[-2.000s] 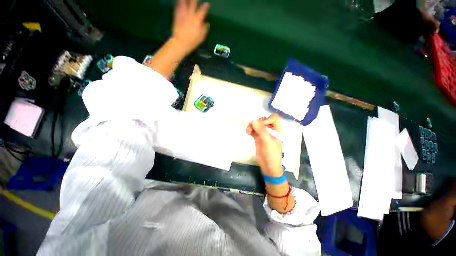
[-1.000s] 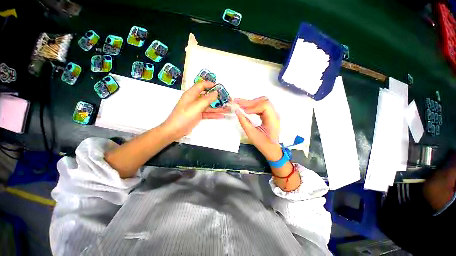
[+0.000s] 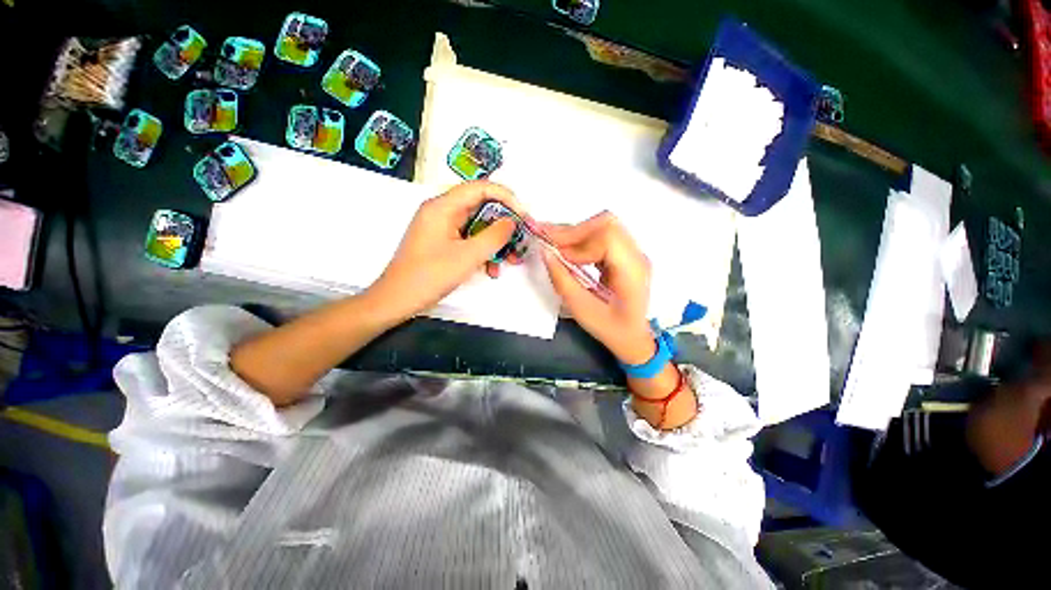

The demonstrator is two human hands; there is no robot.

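My left hand (image 3: 444,248) holds an electronic unit (image 3: 496,228) with a teal rim and dark insides, partly hidden by my fingers. My right hand (image 3: 605,277) holds a slim pink hand tool (image 3: 565,261), its tip at the right edge of the held unit. Another unit (image 3: 475,153) with a yellow-green area lies on the white sheet (image 3: 576,150) just above my left hand. The blue bin (image 3: 796,144) stands to the upper right with a heap of small white pieces (image 3: 728,129) in it.
Several units (image 3: 316,129) lie on the dark green bench at the upper left, beside a bundle of thin tan sticks (image 3: 95,72). Long white strips (image 3: 787,300) lie right of the bin, with more white sheets (image 3: 893,311) further right. Another person's arm (image 3: 1014,426) is at the far right.
My left hand has come back from the upper bench and now holds a unit. My right hand has brought the pink tool to it. The view has shifted, showing the units at upper left.
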